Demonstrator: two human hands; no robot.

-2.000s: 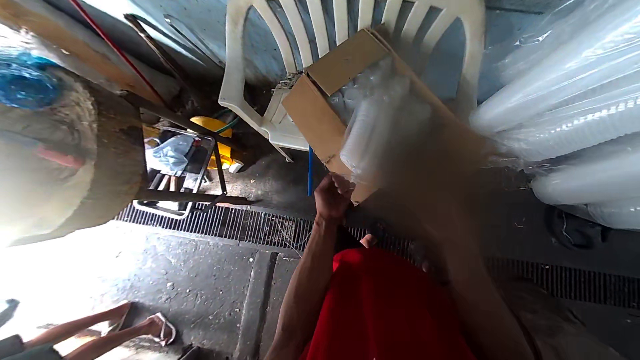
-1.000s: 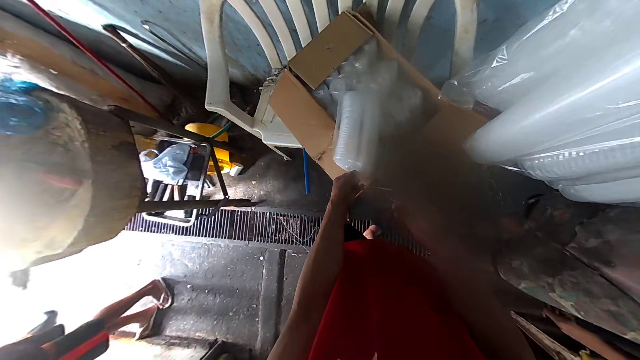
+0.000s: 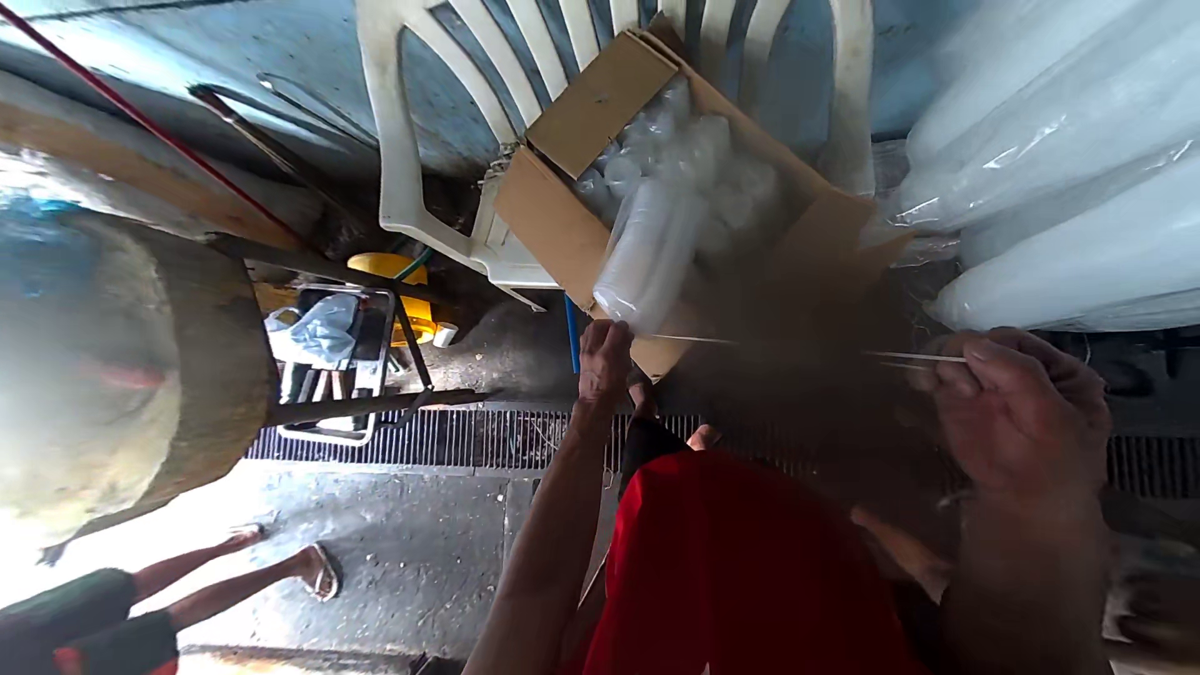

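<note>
An open cardboard box (image 3: 553, 220) rests on a white plastic chair (image 3: 403, 178), filled with clear plastic cups or containers (image 3: 703, 159). A nested stack of clear plastic containers in a bag (image 3: 647, 248) lies over the box's near edge. My left hand (image 3: 605, 361) pinches the near end of that bag, its fingers closed. Off to the right, my right hand (image 3: 1017, 403) grips a thin pale string (image 3: 914, 356) between thumb and fingers. The string seems to run across toward my left hand; a dark blur hides its middle.
Large plastic-wrapped stacks (image 3: 1059, 187) stand at the right. A big round vessel (image 3: 216, 356) fills the left, near a yellow bucket (image 3: 394, 281) and a tray of tools (image 3: 361, 412). A floor grate (image 3: 450, 439) crosses below. Another person's legs (image 3: 234, 581) show at lower left.
My right hand, not clearly visible before, is now out at the right with the string. My left hand stays by the near end of the bagged stack. The other person's legs have shifted.
</note>
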